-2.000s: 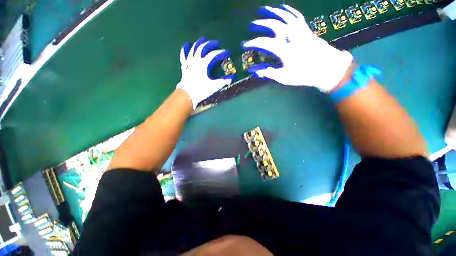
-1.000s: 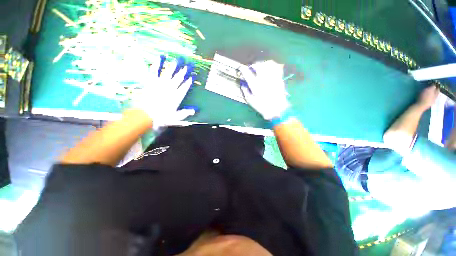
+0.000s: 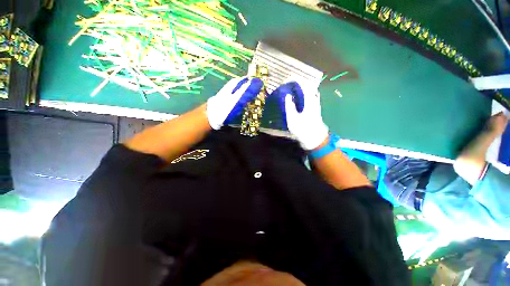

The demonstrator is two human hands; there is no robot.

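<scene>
A narrow gold-and-dark board strip (image 3: 253,116) is upright in the picture, in front of the grooved metal block (image 3: 285,64); its far end reaches the block's near left part. My left hand (image 3: 230,100), in a white glove with blue fingertips, grips the strip from the left. My right hand (image 3: 303,114), gloved alike with a blue wristband (image 3: 324,146), is just right of the strip with its fingers curled. Whether it holds anything is hidden by the fingers.
A big loose heap of green, yellow and whitish edge rails (image 3: 159,44) lies left. Gold-patterned panels (image 3: 21,47) are at far left. A row of finished boards (image 3: 422,38) runs at upper right. Stray rails (image 3: 338,76) lie right of the block. Another person's arm (image 3: 485,142) is at right.
My left hand has moved right from the heap's edge and now holds a board strip. My right hand has come off the block's face towards its near edge. The view has shifted slightly.
</scene>
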